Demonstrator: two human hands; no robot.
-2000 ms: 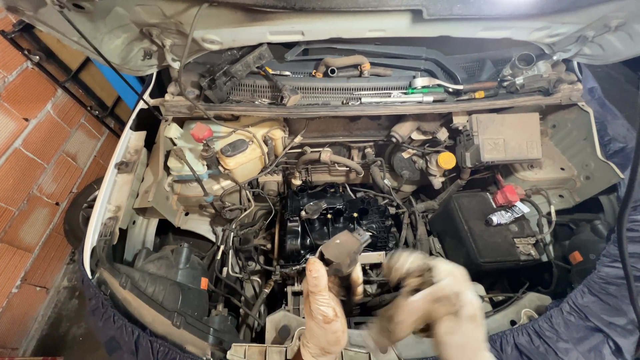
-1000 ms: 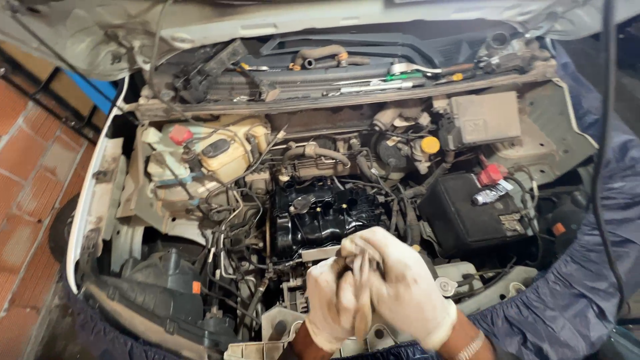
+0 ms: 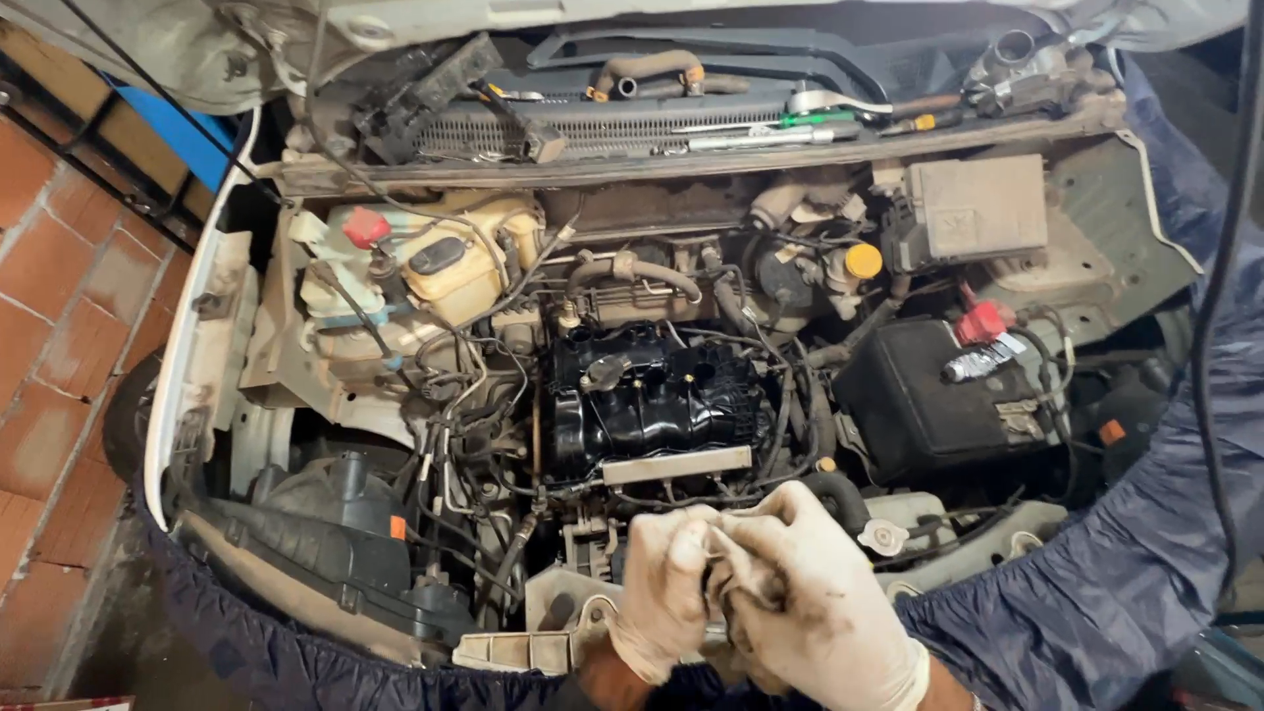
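Note:
Both my hands wear soiled white gloves and meet at the front edge of an open car engine bay. My left hand has its fingers curled in against my right hand, whose fingers are bent around a crumpled greyish cloth-like thing. Whether my left fingers pinch part of it too is hidden where the hands touch. Just beyond them lies the black plastic engine cover, with a pale metal bar along its near side.
A black battery with a red terminal cover stands at right. Coolant tank is at left. A ratchet, other tools and a hose lie on the cowl. A dark blue fabric cover drapes the front edge.
Two seconds ago my hands were apart, the left one holding up a dark flat piece and the right one blurred. One second ago they had come together, and they remain together now.

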